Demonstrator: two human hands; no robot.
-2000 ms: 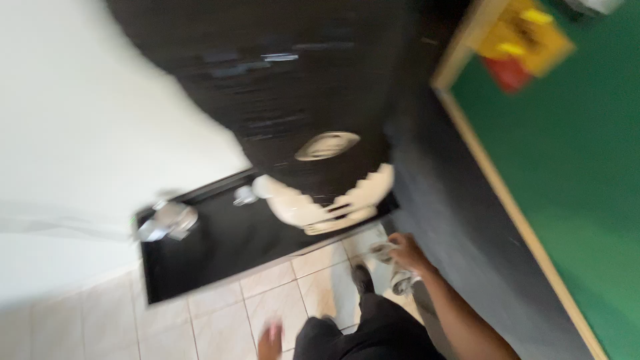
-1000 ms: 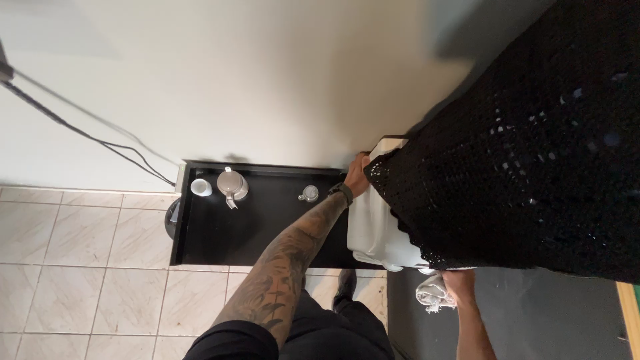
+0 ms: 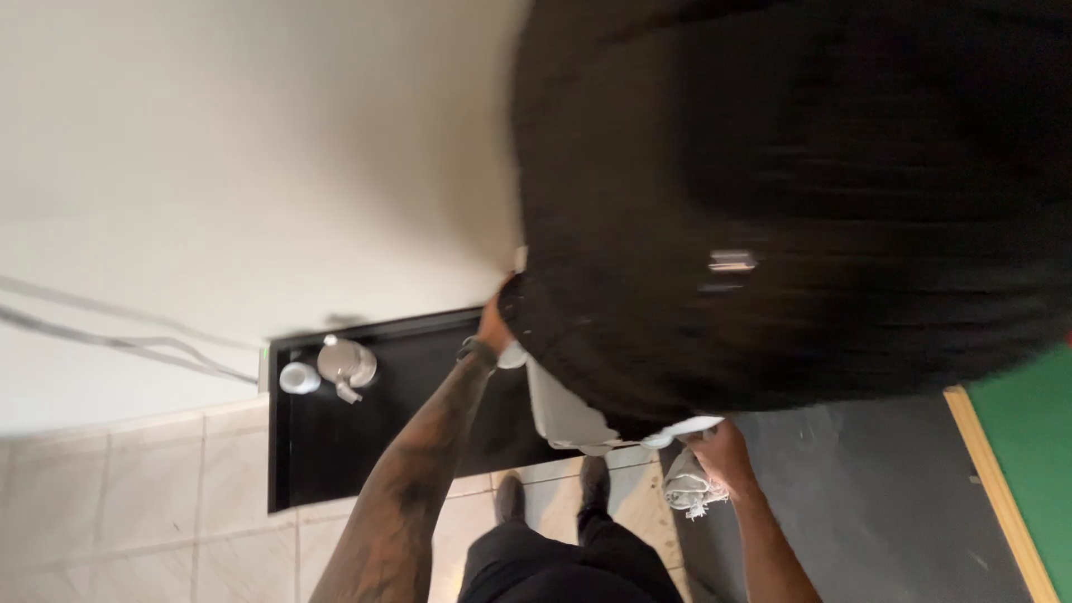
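A white plastic appliance stands at the right end of a black tabletop, largely hidden under a dark crocheted cover that is blurred. My left hand is at its wall-side corner, fingers partly hidden by the cover. At the near right corner my right hand touches the white edge, with a bunched, fringed pale cloth held in it. Close to my left wrist, a small pale object shows, too blurred to name.
On the left part of the black table are a metal pot and a white cup. Cables run along the wall. At right are a dark grey surface and a green panel with a wooden edge. Tiled floor lies below.
Two seconds ago my left hand was low and away from the appliance; by one second ago it was at the wall-side corner, where it remains. My right hand still has the cloth. The view has shifted.
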